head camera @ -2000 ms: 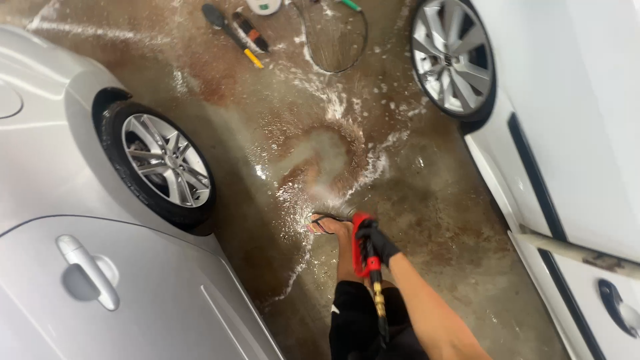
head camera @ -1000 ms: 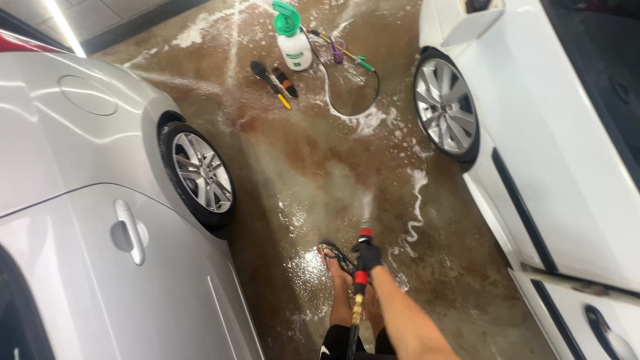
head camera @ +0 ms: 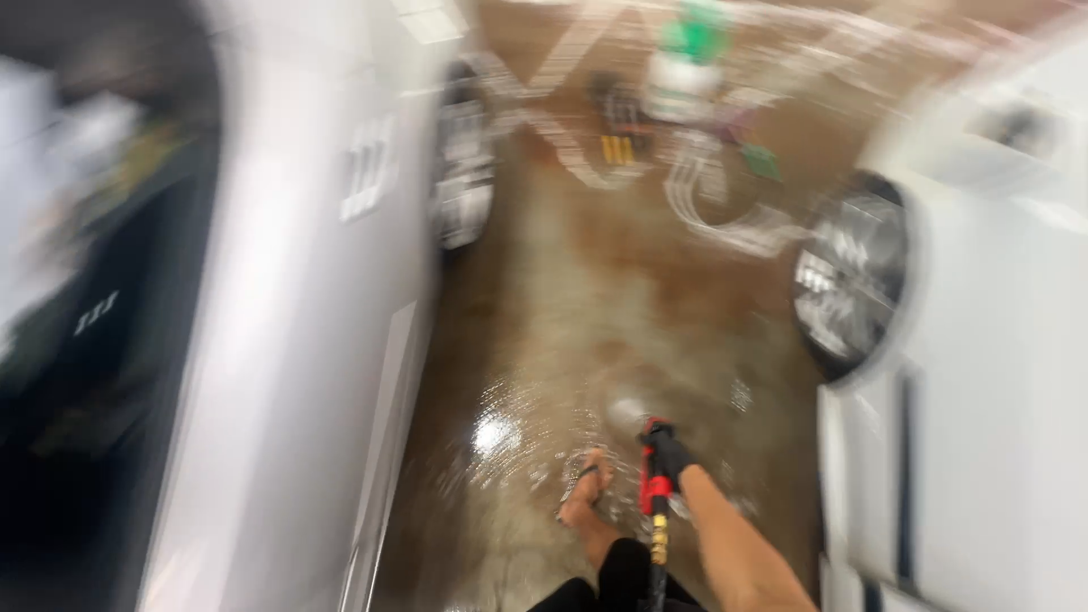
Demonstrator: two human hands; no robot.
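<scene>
My right hand (head camera: 667, 452), in a black glove, is closed around a red and black hose spray nozzle (head camera: 653, 480) at the lower middle of the head view. A brass fitting (head camera: 660, 537) joins the nozzle to a black hose (head camera: 657, 586) that runs down past my black shorts. A pale blur of water spray (head camera: 627, 411) shows just beyond the nozzle's tip, over the wet concrete floor (head camera: 578, 297). My left hand is out of view. One foot in a flip-flop (head camera: 592, 476) stands left of the nozzle. The whole picture is blurred by motion.
A silver car (head camera: 306, 297) stands along the left, a white car (head camera: 1003, 340) along the right. Farther up the floor are a white pump sprayer with a green top (head camera: 682, 81), its looped hose (head camera: 722, 225), and brushes, one with a yellow handle tip (head camera: 618, 150). White suds streak the floor.
The view has swung, with more of the silver car's side and window now showing. My right hand keeps hold of the nozzle throughout. Suds seen beside the white car's wheel earlier no longer show plainly.
</scene>
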